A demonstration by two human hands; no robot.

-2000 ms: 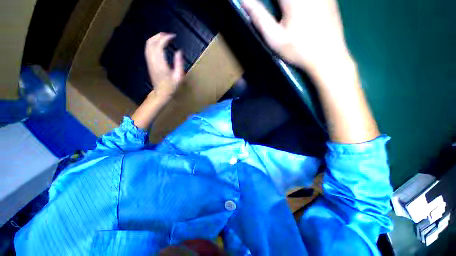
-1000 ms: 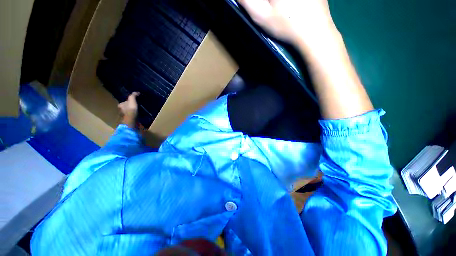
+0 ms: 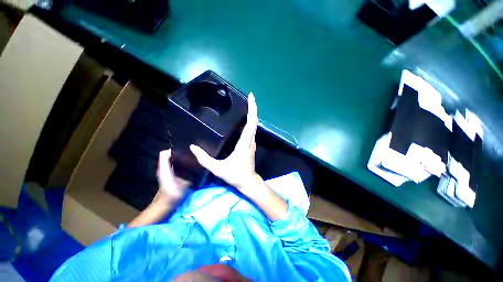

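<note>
A black box insert with a large round opening is held tilted at the bench's near edge, its opening facing up. My right hand grips its right side, the fingers along the far side and the thumb on the near face. My left hand, blurred, is at its lower left end; its fingers are partly hidden there. Two side-by-side stacks of flat carton blanks, black with white stepped flaps, lie on the bench at the right: a larger one and a narrower one.
The green bench crosses diagonally. An open corrugated carton with black pieces stands below its edge at left; another cardboard panel is farther left. Black items lie at the bench's top left and top right.
My left hand has come up out of the carton to the bench edge. My right hand has moved off the bench onto the black insert, now in view. The view has swung toward the bench.
</note>
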